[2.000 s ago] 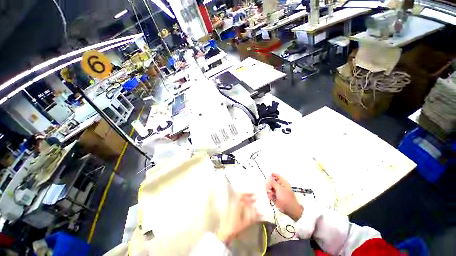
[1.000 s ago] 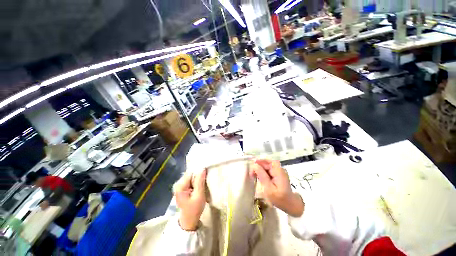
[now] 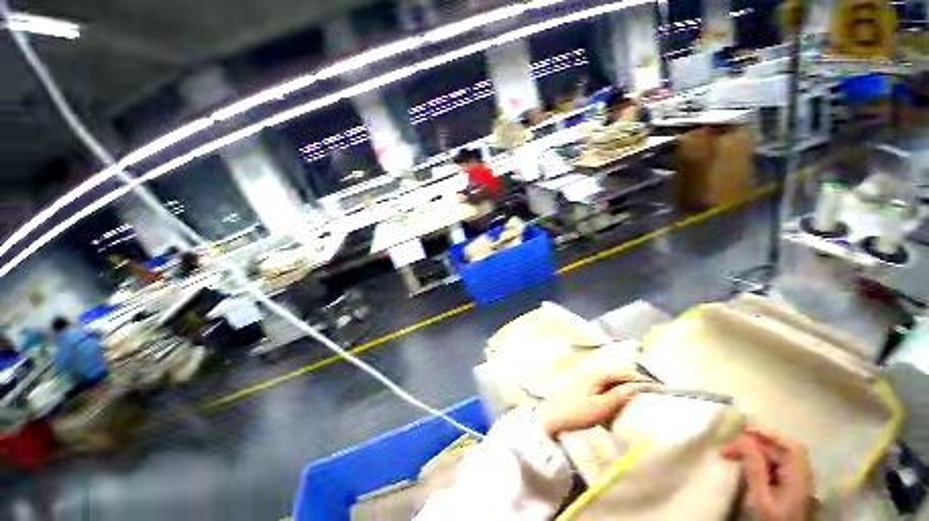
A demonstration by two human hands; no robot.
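Observation:
A beige canvas bag piece with yellow edge binding lies across the lower right of the view. My left hand holds it at its upper left, by the end of a darker narrow edge. My right hand is at its right side with bent fingers on the cloth; the fingertips are partly blurred. Another beige panel with yellow binding spreads behind and to the right. A pile of beige pieces sits just beyond my left hand.
A blue bin with beige pieces stands at my left, close to my sleeve. Another blue bin stands across the aisle. Thread cones are at the right. A person in red sits at a far table.
The view has swung left, so the sewing machine has left the picture and the near blue bin shows. The bag piece and both hands appear farther right, with the hands lower.

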